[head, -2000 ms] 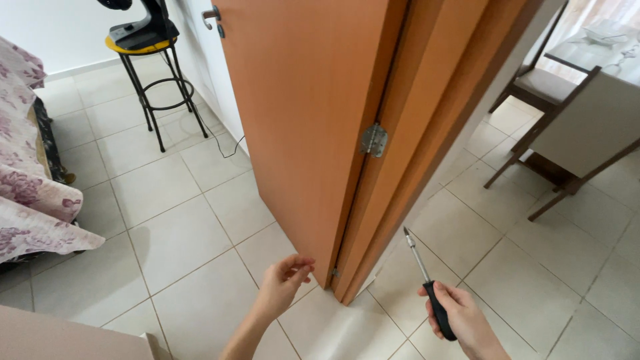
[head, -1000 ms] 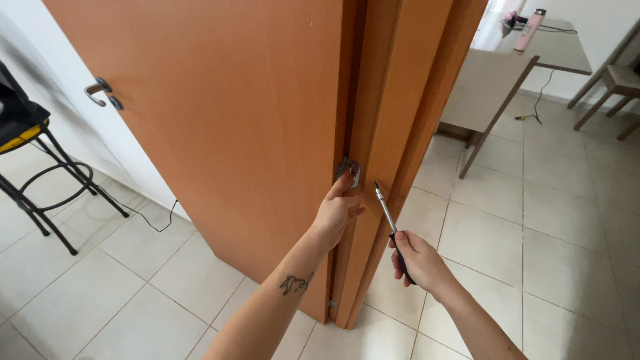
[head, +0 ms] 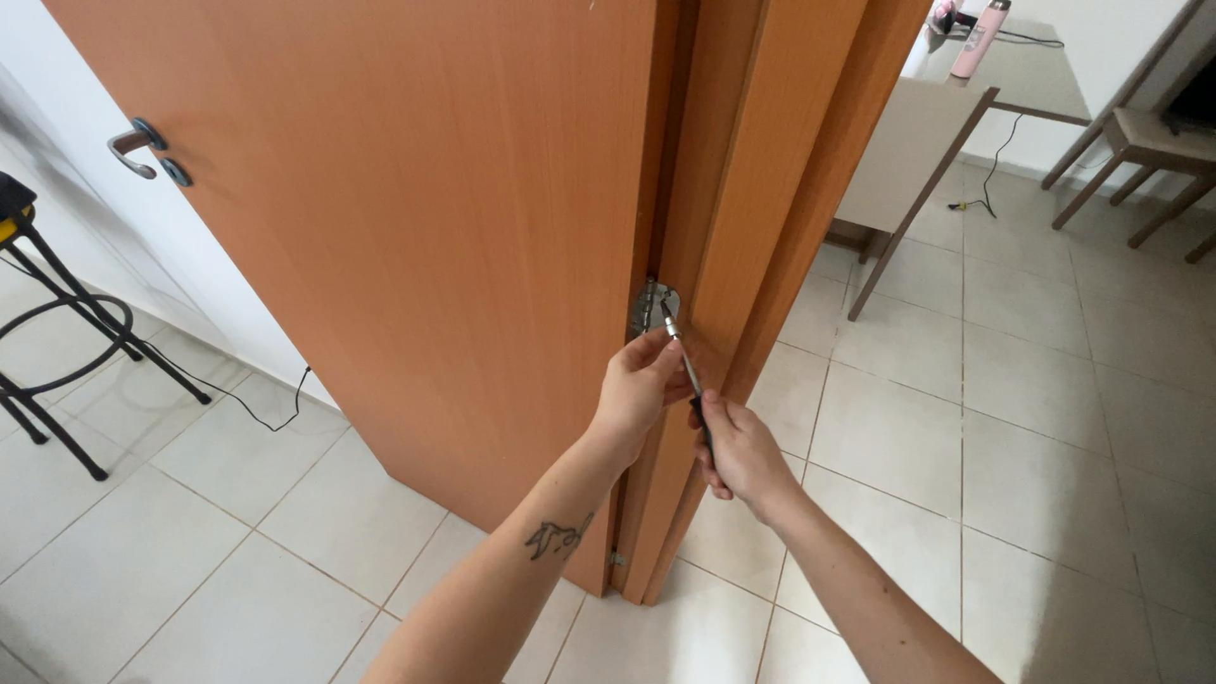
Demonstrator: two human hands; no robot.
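My right hand (head: 736,442) is closed around the black handle of a screwdriver (head: 692,370), whose metal shaft points up to a metal door hinge (head: 655,306). The tip lies at the hinge leaf on the frame side; whether it sits in a screw cannot be told. Just below the hinge, my left hand (head: 641,385) has its thumb and fingers at the upper shaft, near the silver collar. Both hands are in front of the gap between the orange-brown wooden door (head: 427,237) and its wooden frame (head: 760,218). A lower hinge (head: 617,558) shows near the floor.
A black stool (head: 71,304) stands at the left, with a thin cable on the tiled floor (head: 313,532) beside it. The door's lever handle (head: 138,152) is at upper left. Right of the frame are a chair (head: 912,157), a table (head: 1045,81) with a pink bottle (head: 980,40), and another seat (head: 1159,138).
Both hands have risen from low by the door's bottom to the hinge. The left hand has gone from touching the hinge to the screwdriver's shaft, and the tip has reached the hinge leaf.
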